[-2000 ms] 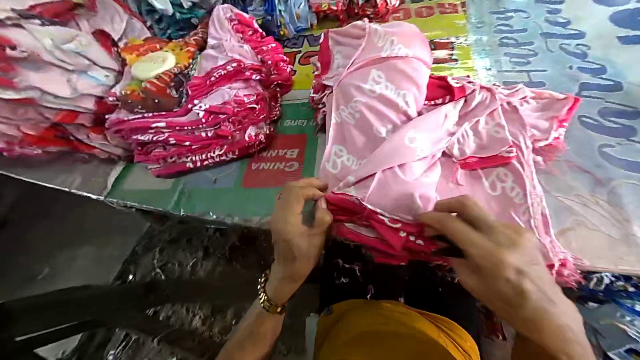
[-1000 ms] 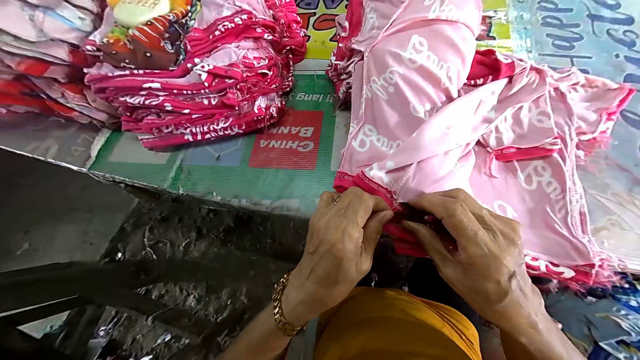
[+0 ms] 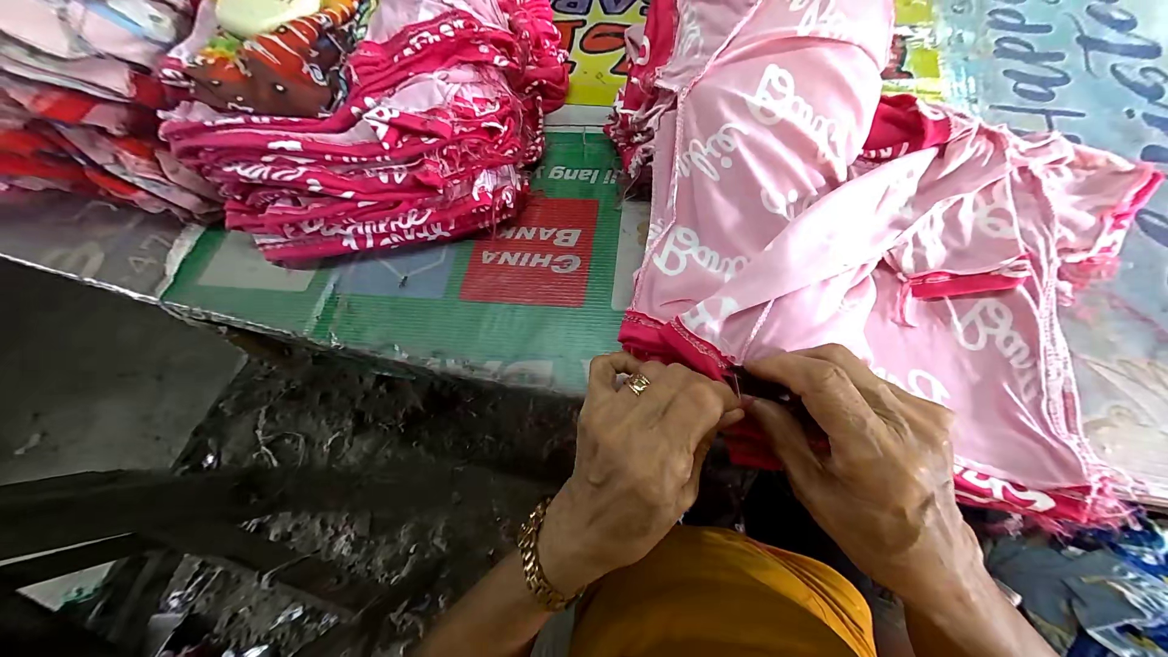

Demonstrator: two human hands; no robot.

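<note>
Pink printed garments [image 3: 776,173] with darker pink trim lie turned inside out at the table's near edge, their hem hanging over it. My left hand [image 3: 639,456], with a ring and a gold-coloured bracelet, pinches the dark pink hem [image 3: 680,345] near a seam. Close beside it, my right hand [image 3: 858,447] has a small dark tool, mostly hidden in the fingers, between thumb and forefinger at the same seam. The tool's kind cannot be told. Thin threads show between the fingertips of both hands.
A folded stack of pink garments [image 3: 365,173] stands to the left, a brown patterned cloth [image 3: 265,68] with a pale round object on it. Farther left lies a red and white cloth pile [image 3: 82,119]. Printed sheeting [image 3: 401,310] covers the table. Blue cloth [image 3: 1086,584] lies low at the right.
My hands have come together at the hem; two seconds ago they were farther apart along it. The view has shifted, with the table's things now lower in it.
</note>
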